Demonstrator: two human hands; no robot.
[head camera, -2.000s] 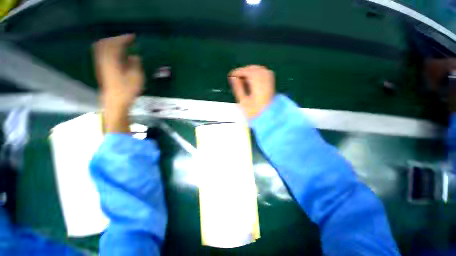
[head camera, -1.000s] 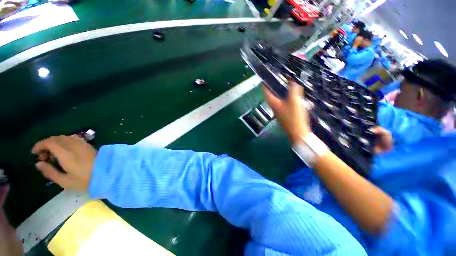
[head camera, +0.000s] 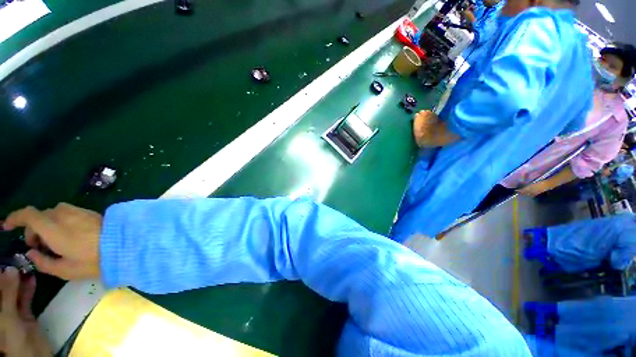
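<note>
My right hand (head camera: 63, 237), in a blue sleeve, is at the left edge over the dark green belt. Its thumb and fingers curl around a small black unit (head camera: 21, 263) with silvery spots. My left hand (head camera: 21, 314) is cut off by the lower left corner; its fingertips meet the same unit from below. The unit's far side is hidden by the fingers and the picture edge. Another black unit (head camera: 103, 177) with a pale top lies on the belt just beyond my right hand. A yellow-edged pale sheet stack (head camera: 153, 331) lies below my right forearm.
More dark units, one here (head camera: 260, 74), are spaced along the belt. A whitish rail (head camera: 244, 146) divides belt and bench. A square metal holder (head camera: 350, 135), a tape roll (head camera: 406, 61) and a red item (head camera: 410, 35) are on the bench. A person in blue (head camera: 488, 104) stands at right, another in pink behind.
The view has swung right since the first frame. The large black tray carried past at right is gone from view. My left hand has come up to the unit at my right hand.
</note>
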